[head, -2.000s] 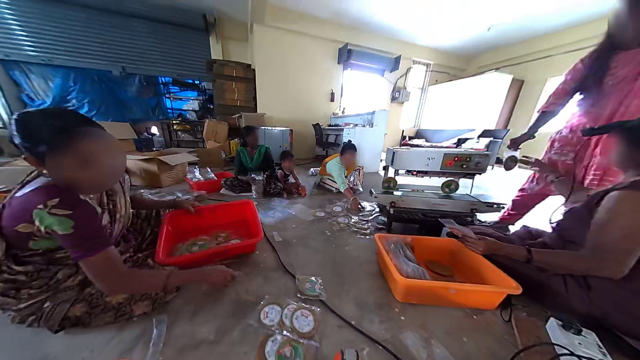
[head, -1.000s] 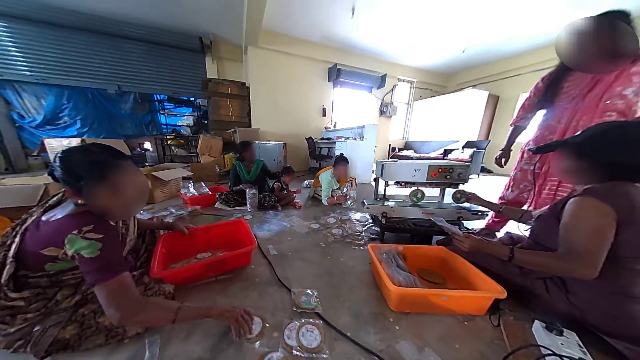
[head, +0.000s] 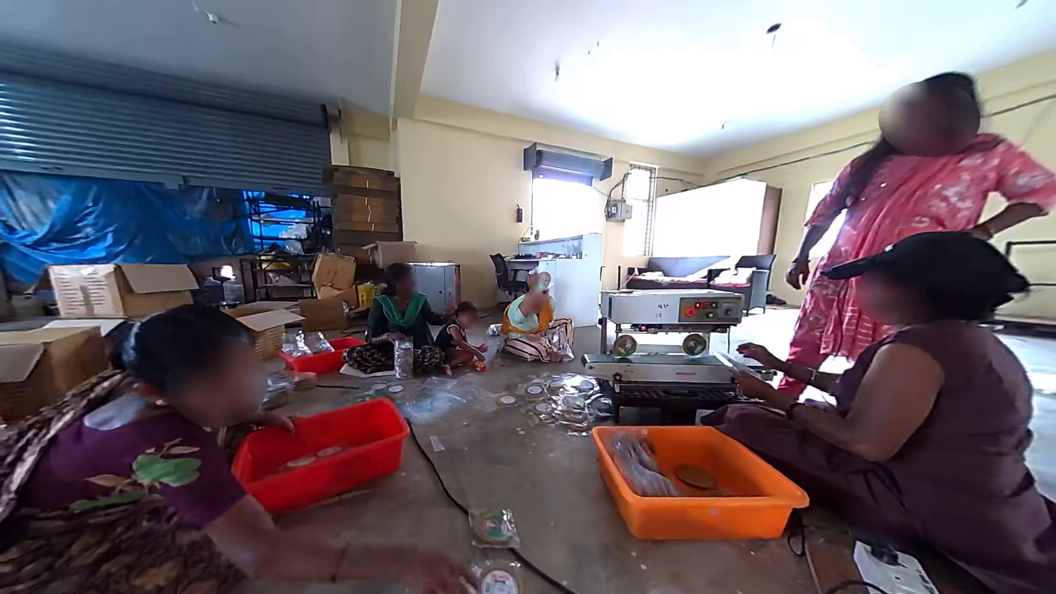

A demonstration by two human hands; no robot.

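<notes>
Neither my left hand nor my right hand shows in the head view. Near the bottom edge lie a round item in a clear plastic packet [head: 495,528] and a round labelled disc [head: 499,582]. A co-worker's blurred hand [head: 429,571] reaches beside the disc. That person's other hand is at the rim of a red plastic tub [head: 322,454], which holds a few round items. An orange plastic tub [head: 701,487] holds clear plastic bags [head: 637,466] and a round brownish item [head: 697,476]. A co-worker at right holds a flat packet [head: 734,363] at a continuous band sealer [head: 672,338].
A black cable [head: 450,487] crosses the floor between the tubs. Many clear packets [head: 569,400] lie by the sealer. A power strip [head: 895,569] sits at lower right. Open cardboard boxes [head: 124,289] stand at left. Other people sit at the back; one stands at right.
The left co-worker's hand has moved towards the bottom centre, by the discs. At right, the seated co-worker's far hand has drawn back from the sealer. The view has shifted somewhat.
</notes>
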